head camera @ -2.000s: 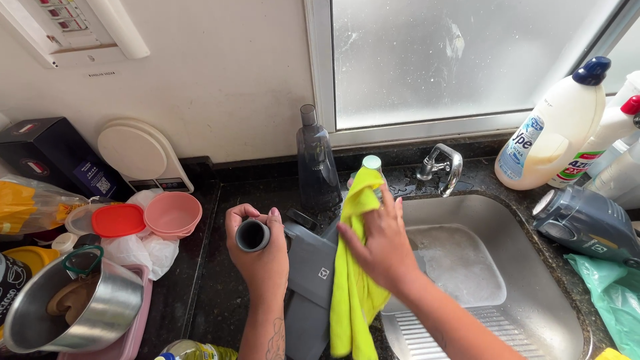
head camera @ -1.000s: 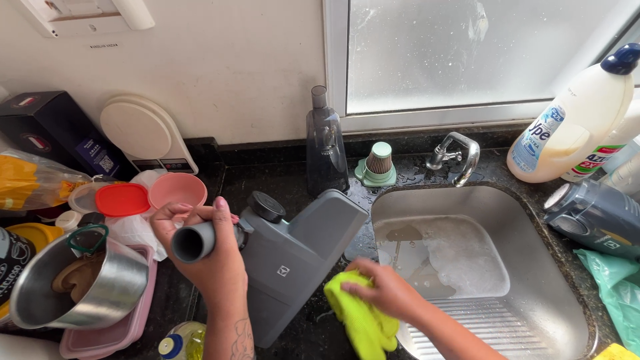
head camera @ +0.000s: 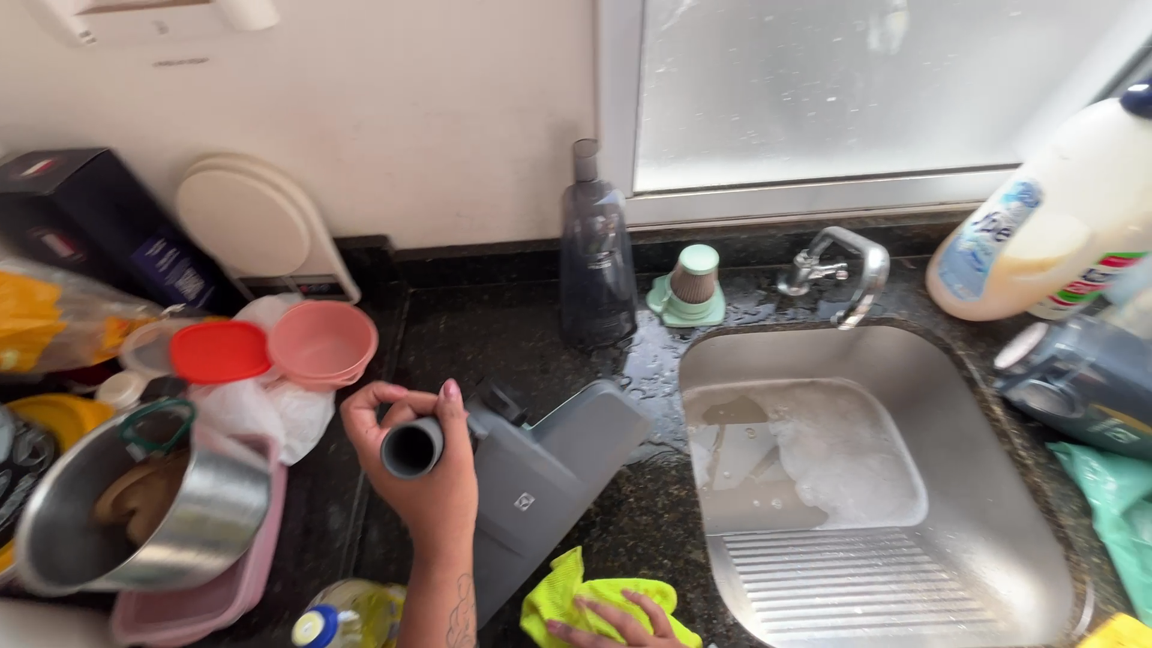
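Note:
My left hand grips the round neck of a dark grey plastic appliance part, whose wide flat body slants across the counter left of the sink. The neck's hollow opening faces up. At the bottom centre my right hand rests on a crumpled neon-yellow cloth, partly cut off by the frame's edge. Behind the part, by the wall, stands a translucent dark plastic container. Beside it a pleated filter on a mint-green base sits on wet granite.
At right, the steel sink holds a plastic basin of soapy water below the faucet. Large bottles crowd the right edge. A steel pot, pink bowl, white kitchen scale and capped bottle are at left.
The yellow cloth, earlier held up against the grey part, is now down on the counter under my right hand. The filter on its green base has come into full sight. My left hand keeps hold of the neck.

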